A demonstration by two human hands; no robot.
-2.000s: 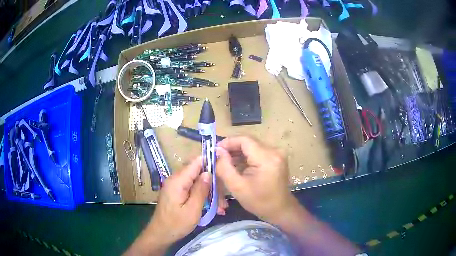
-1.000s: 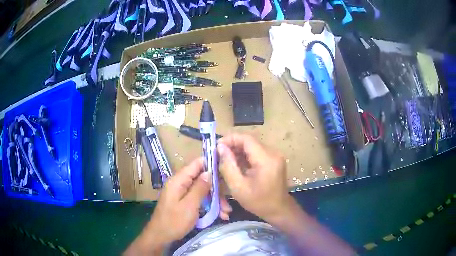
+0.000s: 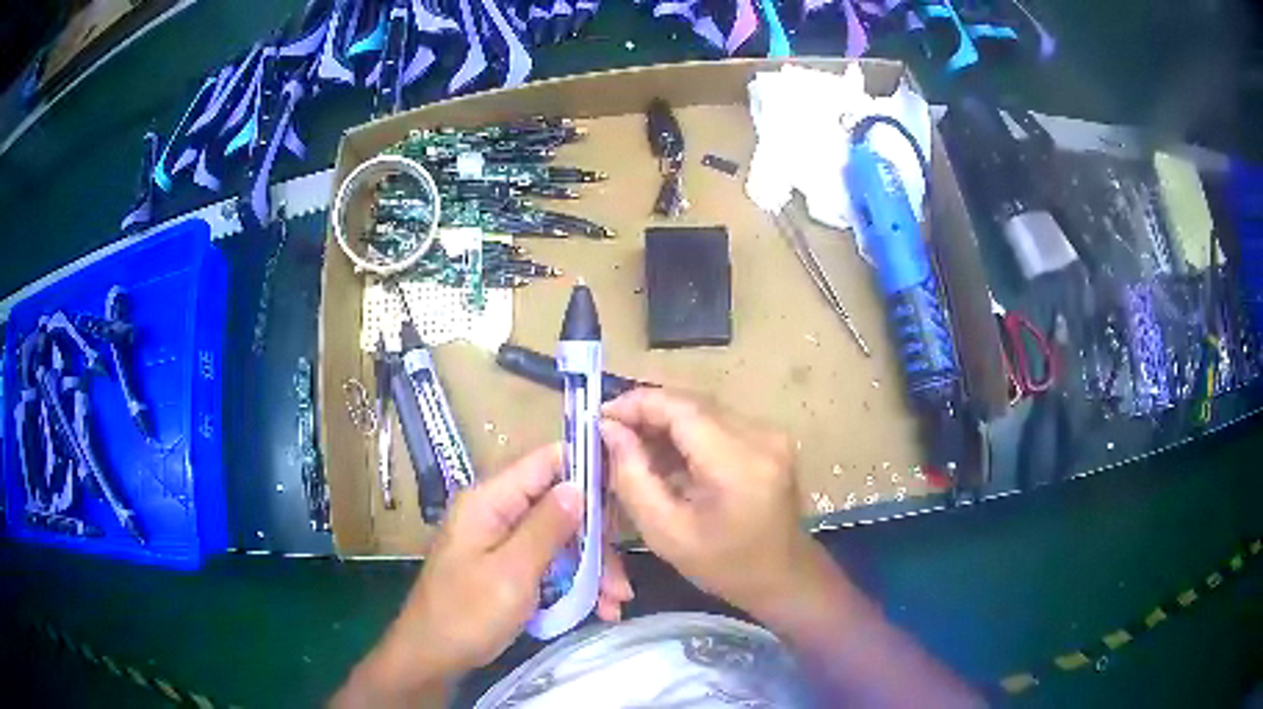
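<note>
A lilac-white pen device (image 3: 585,416) with a black tapered nose stands nose-up over the near edge of the cardboard tray. My left hand (image 3: 485,561) holds its lower part from the left. My right hand (image 3: 713,499) is at its right side, with thumb and fingertips touching the middle of the body. The contact under my right fingertips is too small to make out. A slim black stick (image 3: 533,366) lies in the tray, partly hidden behind the pen.
In the tray are circuit-board assemblies (image 3: 533,187), a tape roll (image 3: 387,215), a black block (image 3: 688,285), tweezers (image 3: 827,284), a blue electric screwdriver (image 3: 898,263), another pen (image 3: 438,423) and scattered screws (image 3: 862,488). A blue bin (image 3: 201,402) stands left.
The view has shifted slightly. The pen's curved lower end has moved a little to the left and down. Both hands stay on the pen.
</note>
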